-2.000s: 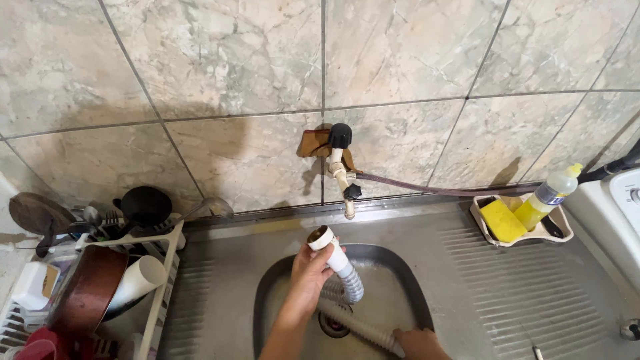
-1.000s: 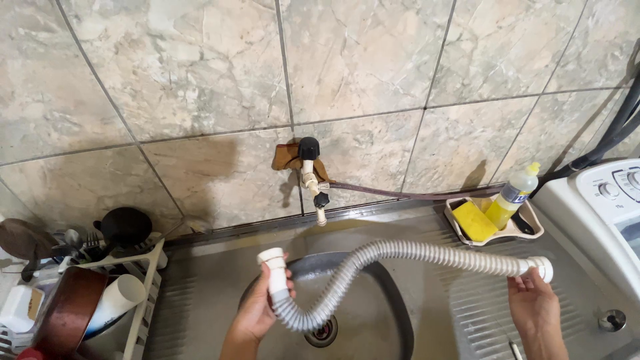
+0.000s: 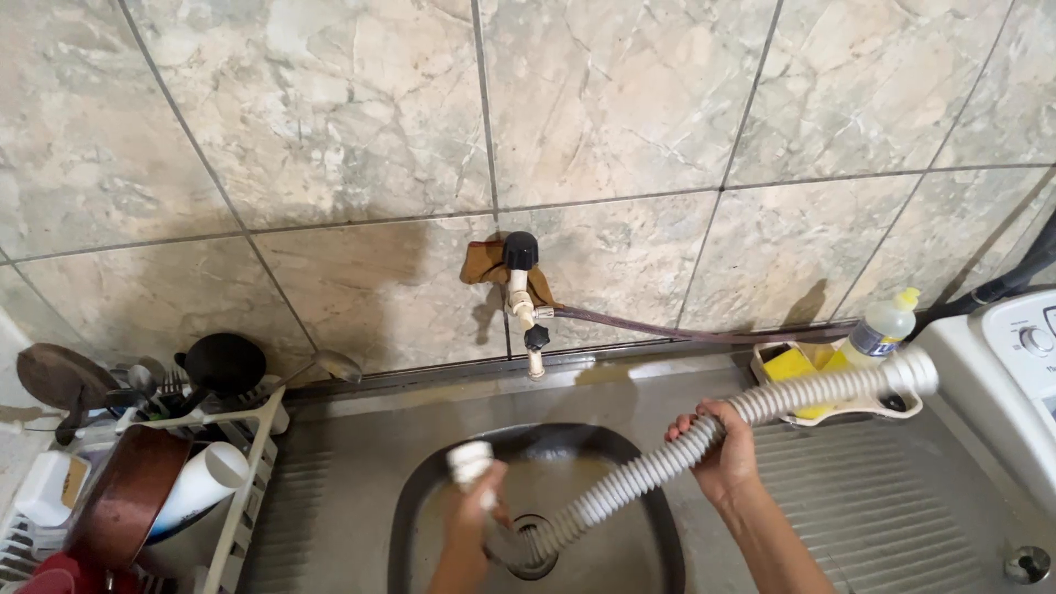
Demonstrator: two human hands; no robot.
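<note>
A corrugated plastic drain hose [image 3: 652, 474] sags across the steel sink basin [image 3: 670, 536]. My left hand [image 3: 474, 520], blurred, grips it just below the white end fitting, over the basin's left part. Around the ribbed section my right hand [image 3: 726, 454] is closed, to the right of the basin. Beyond that hand, the hose's other white end [image 3: 912, 373] sticks out to the right, in front of a dish soap bottle [image 3: 879, 330]. The low bend of the hose lies over or in front of the drain strainer [image 3: 528, 565]; whether they touch, I cannot tell.
A white faucet [image 3: 521, 301] with black knobs juts from the tiled wall, a thin hose running right from it. On the left stands a dish rack [image 3: 247, 487] with pans and utensils. A tray [image 3: 899, 408] with a yellow sponge [image 3: 788, 365] sits near a white washing machine [image 3: 990, 355].
My right hand has moved from the hose's far right end to its ribbed middle. The hose now slants down from upper right to the basin, where it was stretched across a second ago.
</note>
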